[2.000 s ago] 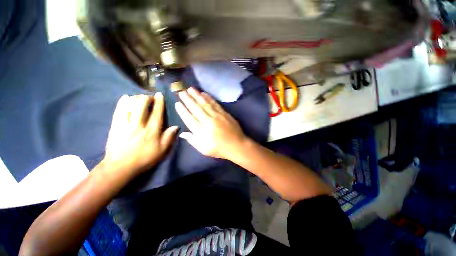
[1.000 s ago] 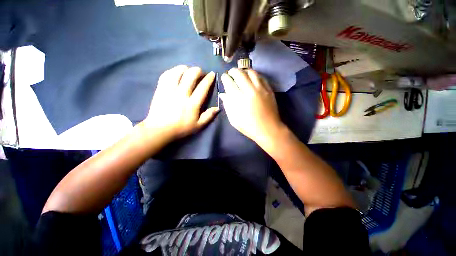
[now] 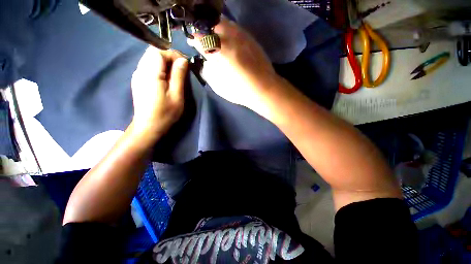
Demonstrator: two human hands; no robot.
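A large navy-grey cloth panel [image 3: 103, 77] spreads over the table and hangs over its front edge, with a raised fold between my hands. My left hand [image 3: 159, 85] pinches the cloth near the needle area, thumb against fingers. My right hand [image 3: 232, 62] reaches in beside the brass-coloured knurled knob [image 3: 210, 43]; its fingertips are hidden under the machine head. A short dark strip or opening [image 3: 197, 71] shows between my hands. A lighter grey-blue cloth piece [image 3: 281, 31] lies right of the needle area. The sewing machine head [image 3: 155, 15] is cut off at the top.
Scissors with red and yellow-orange handles [image 3: 376, 56] lie on the white table [image 3: 408, 93] at the right. Green-yellow snips [image 3: 431, 65] lie beyond them. A black item [image 3: 463, 44] is at the right edge. Blue crates [image 3: 439, 175] stand below the table on both sides.
My left hand has gone from flat on the cloth to pinching it. My right hand has moved forward under the head. The cloth between them is raised. The view has tilted and shifted.
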